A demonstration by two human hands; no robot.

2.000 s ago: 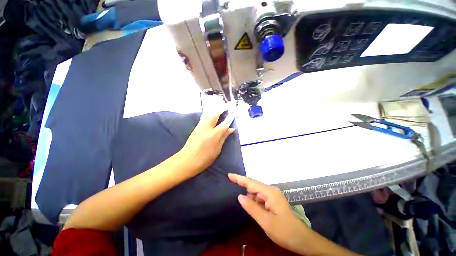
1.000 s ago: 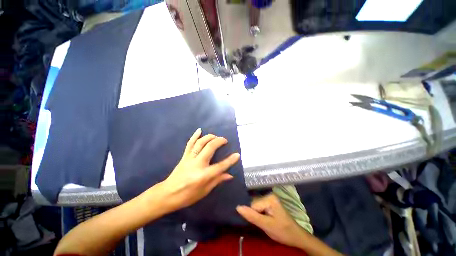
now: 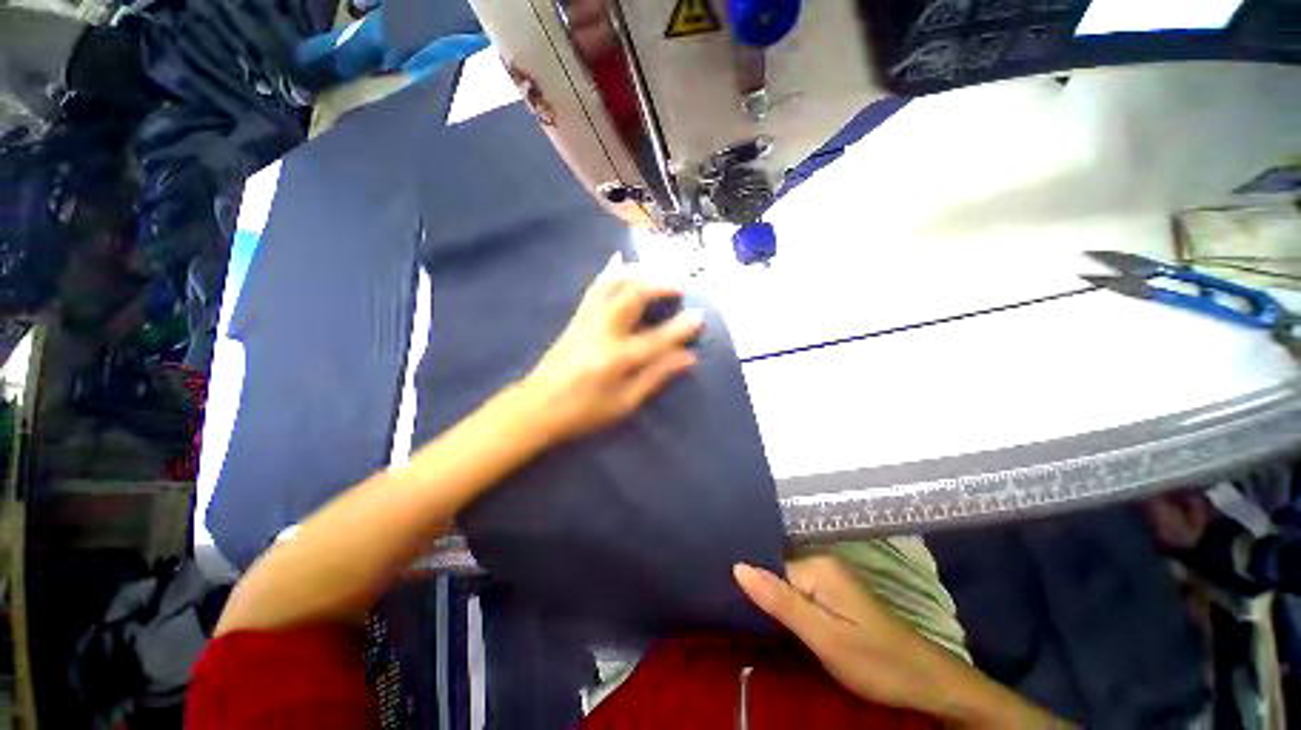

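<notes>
A dark navy cut panel (image 3: 614,499) lies on the white machine table under the sewing machine's needle area and hangs over the front edge towards my lap. My left hand (image 3: 616,350) rests on the panel just in front of the needle, fingers bent, fingertips near the lamp spot. My right hand (image 3: 828,613) is at the panel's lower right edge, thumb on top and fingers partly hidden, holding the edge. The presser foot and needle (image 3: 688,228) sit in the bright glare; whether the foot is down cannot be told.
Another dark panel (image 3: 321,314) lies at the left. The machine head has a blue knob (image 3: 755,243) near the foot. Blue-handled snips (image 3: 1199,290) and a beige packet (image 3: 1241,235) lie at the right. A ruler strip (image 3: 999,485) runs along the front edge. Dark clothing surrounds the table.
The panel has moved forward, now reaching farther beyond the needle. My left hand has moved up towards the needle. My right hand has gone from open above the cloth to the panel's edge.
</notes>
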